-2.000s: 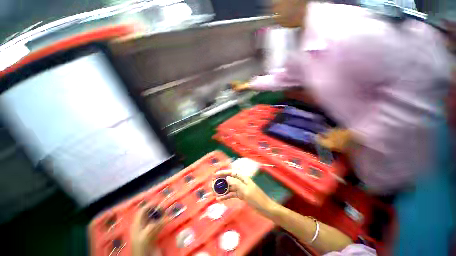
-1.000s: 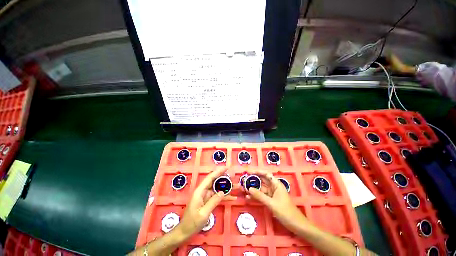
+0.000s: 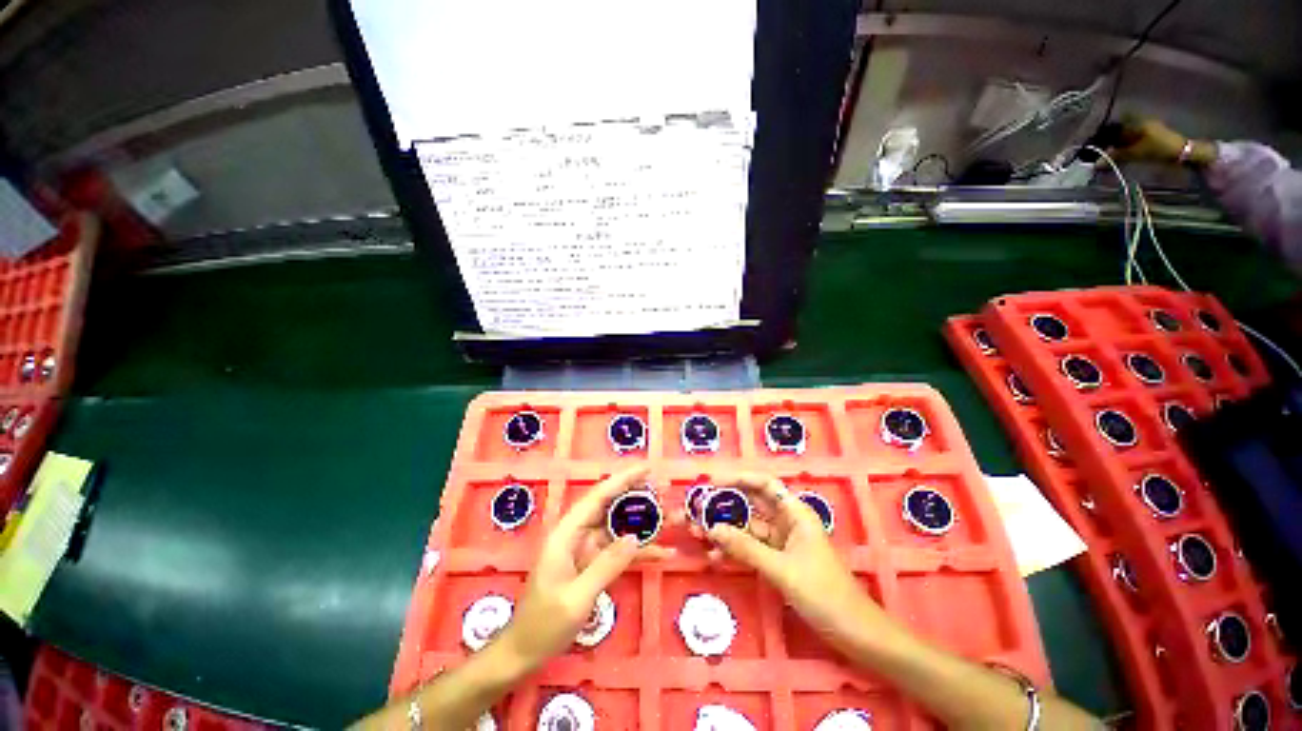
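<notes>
My left hand (image 3: 571,564) holds a round watch head (image 3: 636,517) by its rim, its dark face up with small lit marks. My right hand (image 3: 793,550) holds a second watch head (image 3: 725,511) beside it, also face up and lit. The two units are close together but apart, above the orange-red compartment tray (image 3: 947,614). Dark-faced units lie in its two far rows, one partly hidden behind my right fingers. White-silver discs (image 3: 707,624) lie in the nearer rows, some partly covered by my hands.
A black document stand (image 3: 807,157) with white printed sheets (image 3: 600,243) stands behind the tray. Stacked orange-red trays (image 3: 1064,407) with units, a black flat case (image 3: 1257,464) and white cables (image 3: 1135,229) are at right. A paper slip (image 3: 1031,526), a yellow note (image 3: 50,536) and another person's hand (image 3: 1149,143) also show.
The view has swung from the right-hand neighbour to the front tray and steadied. Both hands still hold their units side by side. The other person's hand at the back right has shifted slightly.
</notes>
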